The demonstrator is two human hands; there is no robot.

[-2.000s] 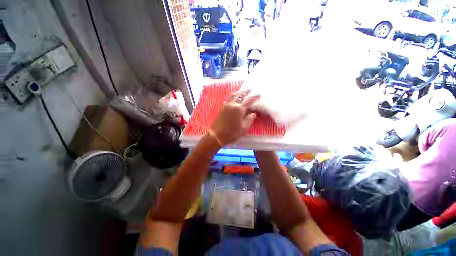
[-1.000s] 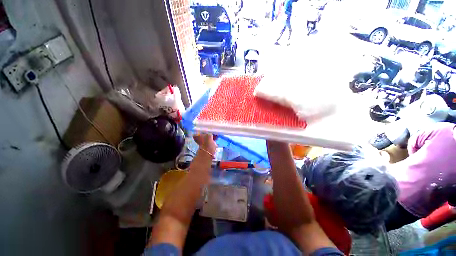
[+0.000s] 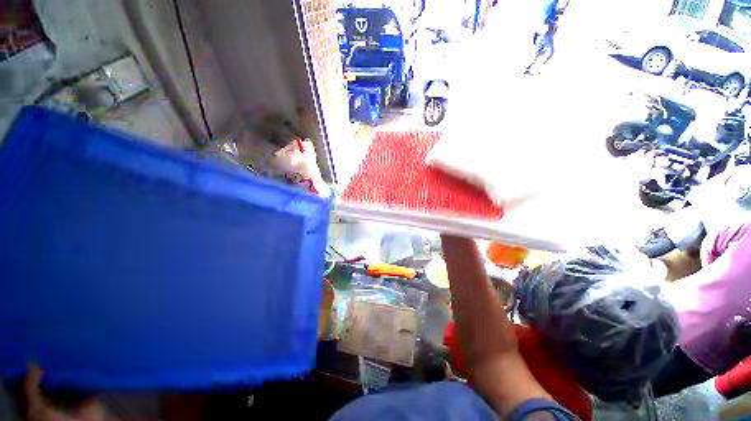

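Note:
A blue plastic tray [image 3: 173, 263] stands tilted up at the left. My left hand [image 3: 51, 401] grips its lower left edge; only some fingers show. A white-edged board [image 3: 461, 223] carries a red textured patch [image 3: 399, 168] and an overexposed white sheet or bag [image 3: 482, 174]. My right forearm reaches up to the underside of the board; the right hand itself is hidden beneath it, so its grip does not show.
Below the board are an orange-handled tool [image 3: 391, 270], a pale flat square [image 3: 379, 330] and an orange item [image 3: 507, 254]. A black plastic bag [image 3: 599, 316] and a person in pink [image 3: 710, 284] are at the right. Scooters [image 3: 679, 131] stand outside.
The blue tray has come out from under the board and moved left and up with my left hand. My right arm remains under the board. The tray now covers the fan.

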